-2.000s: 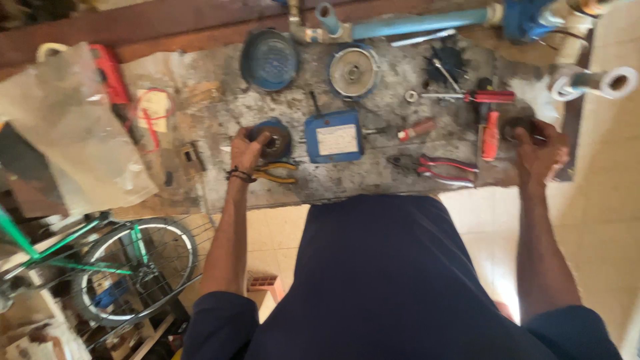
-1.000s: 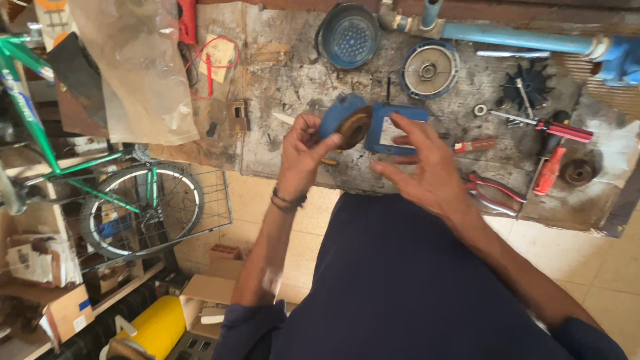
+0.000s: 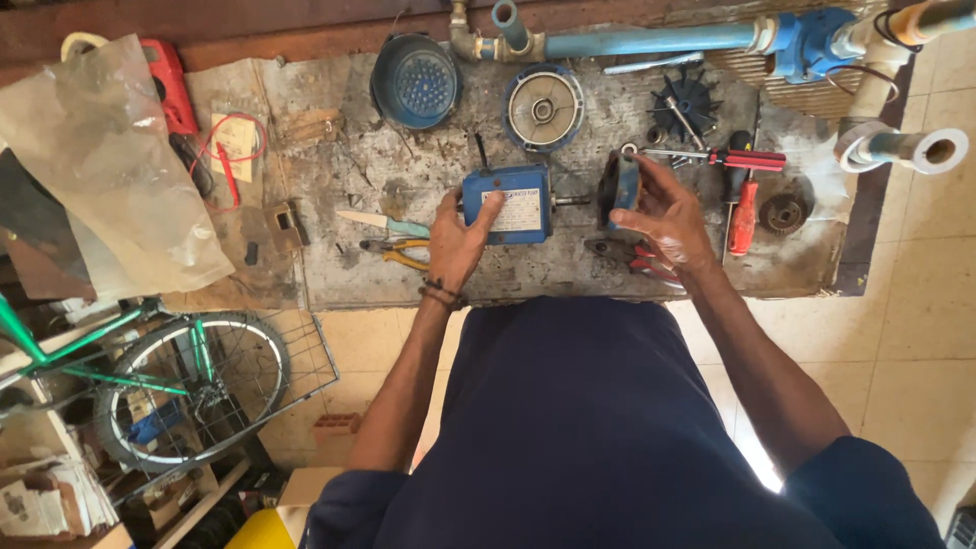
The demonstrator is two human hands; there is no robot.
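Note:
My left hand [image 3: 460,235] grips the left side of a blue water pump motor body [image 3: 506,204], thumb over its label. A metal shaft [image 3: 572,200] sticks out of the motor's right side. My right hand [image 3: 671,217] holds a round blue pump casing part [image 3: 621,191] on edge, just right of the shaft tip and apart from it. Above the motor lies a round end cover with a central bearing [image 3: 543,109]. Pliers with red handles [image 3: 637,255] lie below the casing part. A knife [image 3: 385,223] and yellow-handled pliers [image 3: 396,250] lie left of my left hand.
A blue fan cover [image 3: 418,82], black fan [image 3: 685,105], screwdrivers [image 3: 741,217] and impeller [image 3: 784,212] lie on the bench. Blue pipework [image 3: 656,40] runs along the back. A red multimeter [image 3: 169,88] and plastic sheet [image 3: 114,175] are at left, above a bicycle wheel [image 3: 194,393].
The round casing part has passed from my left hand to my right and moved to the motor's right side. My left hand has taken hold of the motor body.

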